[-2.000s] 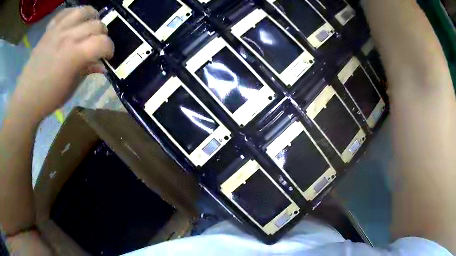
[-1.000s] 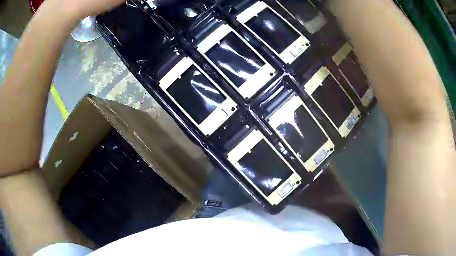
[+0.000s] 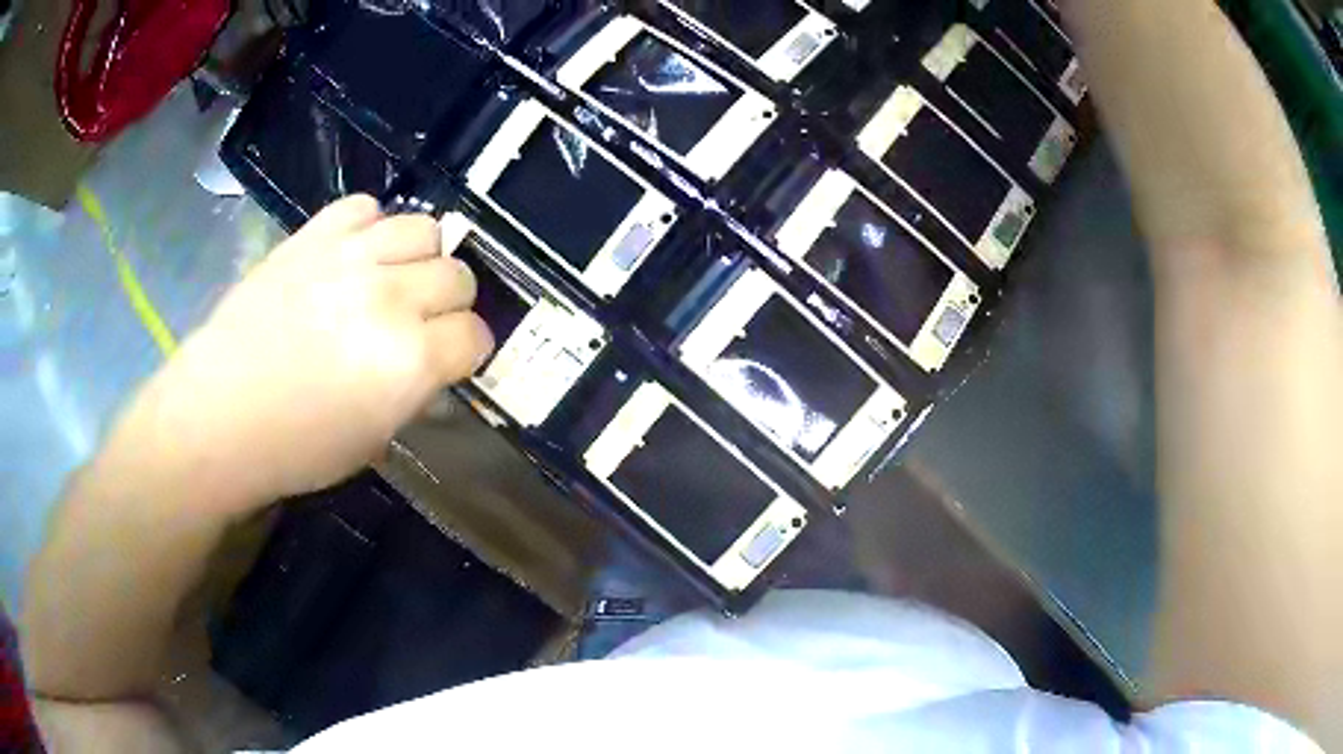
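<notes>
A large glossy black blister tray (image 3: 317,111) lies tilted across the view above my lap, with rows of pockets. Framed panels with cream borders and dark windows (image 3: 694,482) sit in many pockets; pockets near the tray's upper left show no cream frame. My left hand (image 3: 346,346) is at the tray's left edge, its curled fingers against a framed panel (image 3: 548,363) and covering part of it. Whether the fingertips grip the panel or the tray is hidden. My right hand is out of the picture; only my right forearm shows at the right.
An open brown cardboard box (image 3: 479,494) with dark contents stands below the tray at the left, partly behind my left arm. A red object (image 3: 140,59) is at the top left. The grey floor has a yellow line (image 3: 130,273). A green edge runs along the far right.
My left hand has come back into view, lower than before, at the tray's left edge. The tray has shifted up and left, showing more of its upper-left part. The right forearm has barely moved.
</notes>
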